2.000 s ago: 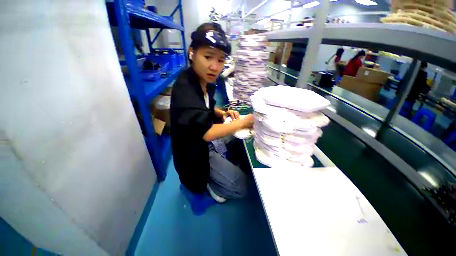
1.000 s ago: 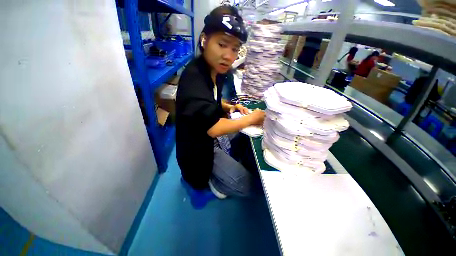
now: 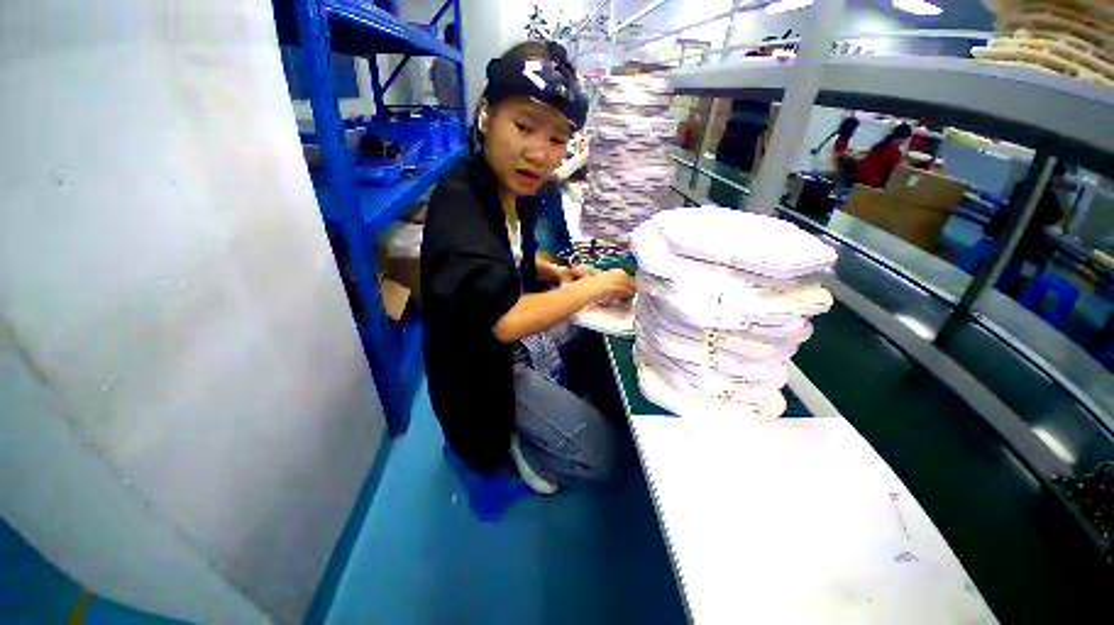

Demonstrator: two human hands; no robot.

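Observation:
Neither of my hands is in the picture. A pile of stacked white octagonal panels (image 3: 727,311) stands on the bench nearest in front of me, its layers slightly uneven. The white bench top (image 3: 794,513) runs from the pile toward the bottom edge of the view. Small faint marks show on its right part; I cannot tell what they are.
A person in black (image 3: 470,287) sits on a blue stool (image 3: 489,488) left of the bench, hands at a white panel (image 3: 605,317). A taller pile (image 3: 627,159) stands behind. Blue shelves (image 3: 367,195) and a pale wall (image 3: 171,281) are left; a dark green belt (image 3: 904,415) is right.
The view has shifted slightly back and forth, so the pile sits a little left of where it was one second ago. The seated person's hands have moved slightly at the panel.

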